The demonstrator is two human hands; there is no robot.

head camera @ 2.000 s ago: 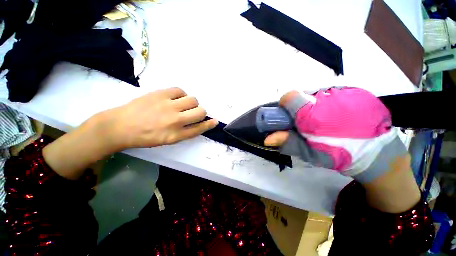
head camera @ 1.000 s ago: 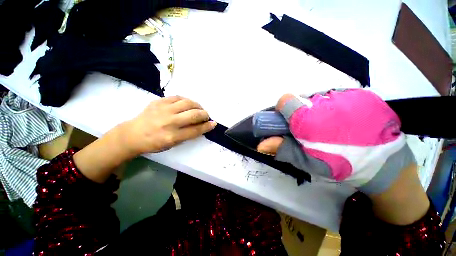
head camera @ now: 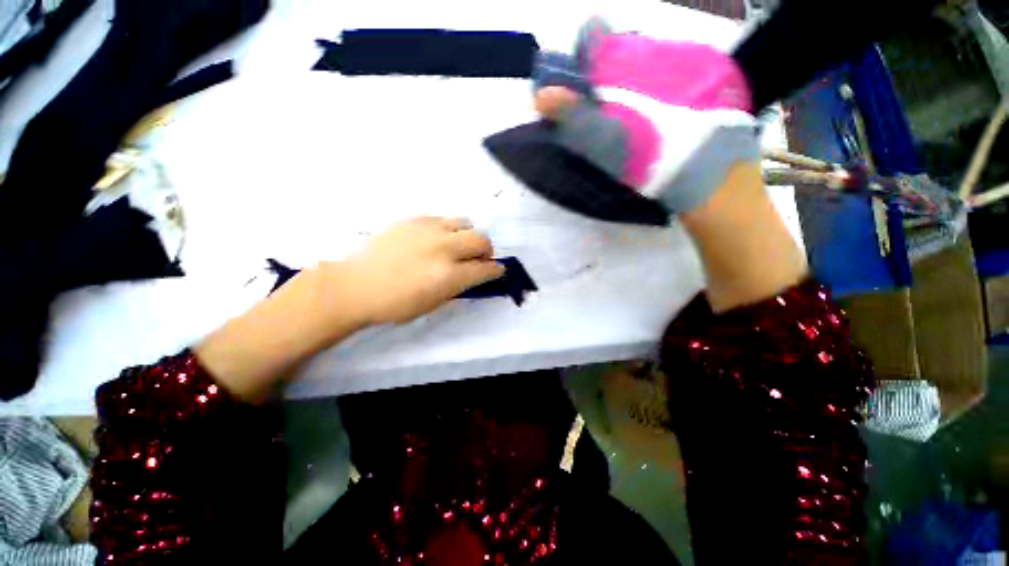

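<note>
My left hand (head camera: 426, 265) lies over a narrow dark fabric strip (head camera: 512, 279) near the front edge of the white table, its fingertips on the strip. The strip's ends stick out on both sides of the hand, and its middle is hidden. My right hand (head camera: 647, 105), in a pink, white and grey half-finger glove, is shut on the blue-grey handle of the steam iron (head camera: 575, 177). The iron is slightly blurred and tilted with its dark soleplate showing, and is above and to the right of the strip, not touching it.
A wider dark fabric piece (head camera: 432, 53) lies at the far side of the white table (head camera: 365, 144). Dark cut pieces (head camera: 66, 210) are heaped at left. Striped fabric (head camera: 39, 486) is at lower left. Wrapped lines (head camera: 808, 169) and a cardboard box (head camera: 940, 321) are at right.
The iron has been lifted off the strip and moved away from me, tilting. The view has turned, and the strip now extends on both sides of my left hand.
</note>
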